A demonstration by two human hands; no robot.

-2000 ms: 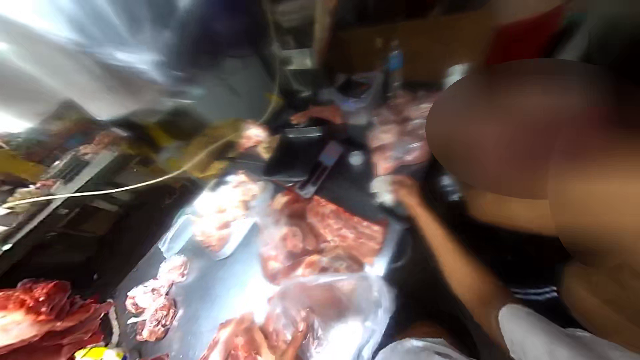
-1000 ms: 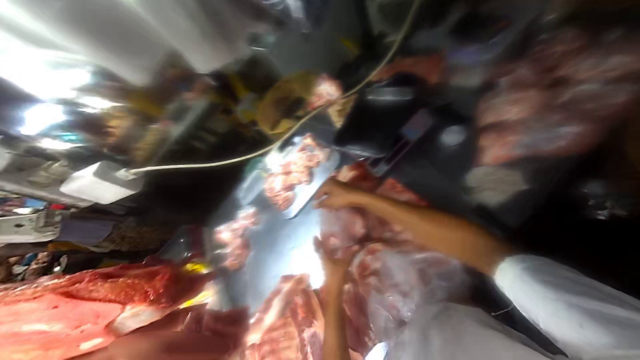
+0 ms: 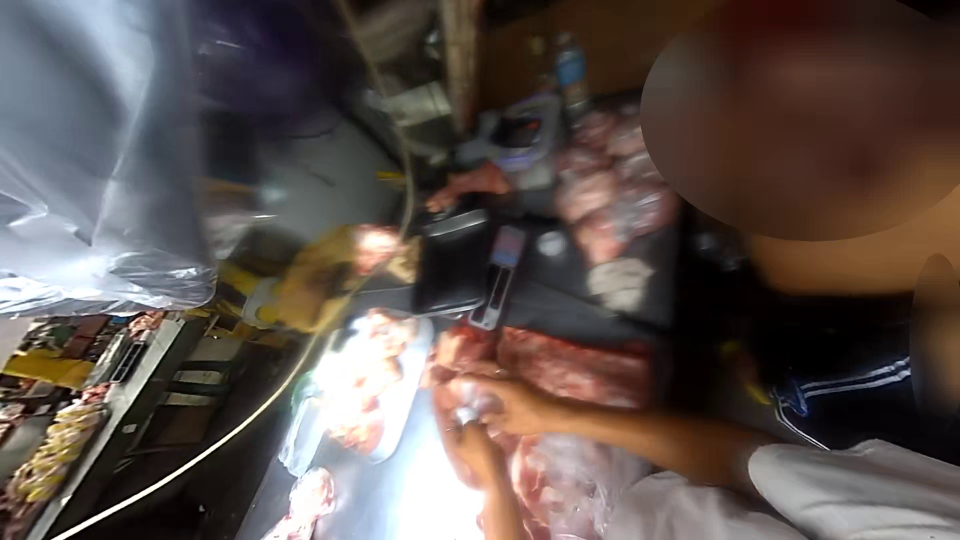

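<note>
My left hand point(image 3: 476, 446) and my right hand point(image 3: 510, 401) are close together over pieces of raw meat at the lower middle. Between their fingers shows a small whitish, shiny thing, too blurred to name. A long slab of red meat point(image 3: 577, 367) lies just beyond my right hand, and meat in clear plastic point(image 3: 570, 480) lies to the right of my left forearm. To the left, a pale tray point(image 3: 416, 382) holds pieces of meat in strong glare. Farther off stands a scale with a black pan point(image 3: 454, 262) and a display panel point(image 3: 499, 281).
A pale cord point(image 3: 255, 412) crosses the left side. Plastic sheeting point(image 3: 112, 150) hangs at upper left. Bagged meat point(image 3: 615, 176), a whitish cloth-like lump point(image 3: 621, 283) and a plastic bottle point(image 3: 570, 67) are at the far right of the table. A person point(image 3: 847, 262) is close by on the right.
My hands, apart one second ago, are now together over the meat. Two seconds ago my right hand was at the whitish lump on the right. The view has swung.
</note>
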